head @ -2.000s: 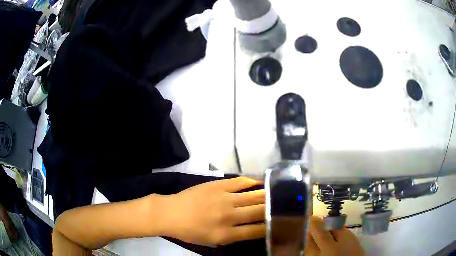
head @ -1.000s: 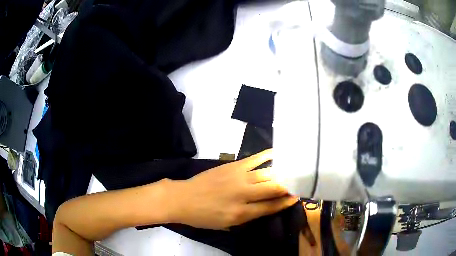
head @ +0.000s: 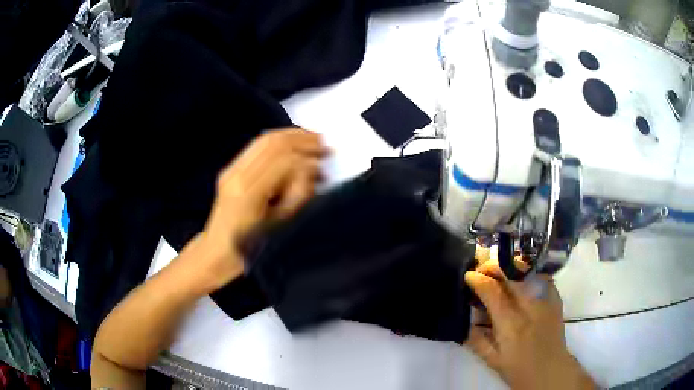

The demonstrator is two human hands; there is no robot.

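A large black garment (head: 175, 107) lies heaped left of the white sewing machine (head: 479, 145). A black sleeve-like section (head: 365, 259) spreads from my left hand to the needle area. My left hand (head: 278, 171) is blurred and raised at this section's left end; whether its fingers grip the cloth is unclear. My right hand (head: 517, 305) is at the needle area with its fingers on the section's right edge, partly hidden by the machine's metal loop (head: 561, 213). The needle itself is hidden.
A small black square (head: 396, 116) lies loose on the white table behind the section. A dark grey device (head: 30, 164) and a white bottle (head: 70, 105) stand at far left. The printed ruler edge (head: 228, 378) runs along the front. Part of a person shows at lower left.
My left hand has lifted from beside the needle and moved left and up, and the black section is now spread out. My right hand shows more clearly. The view has shifted.
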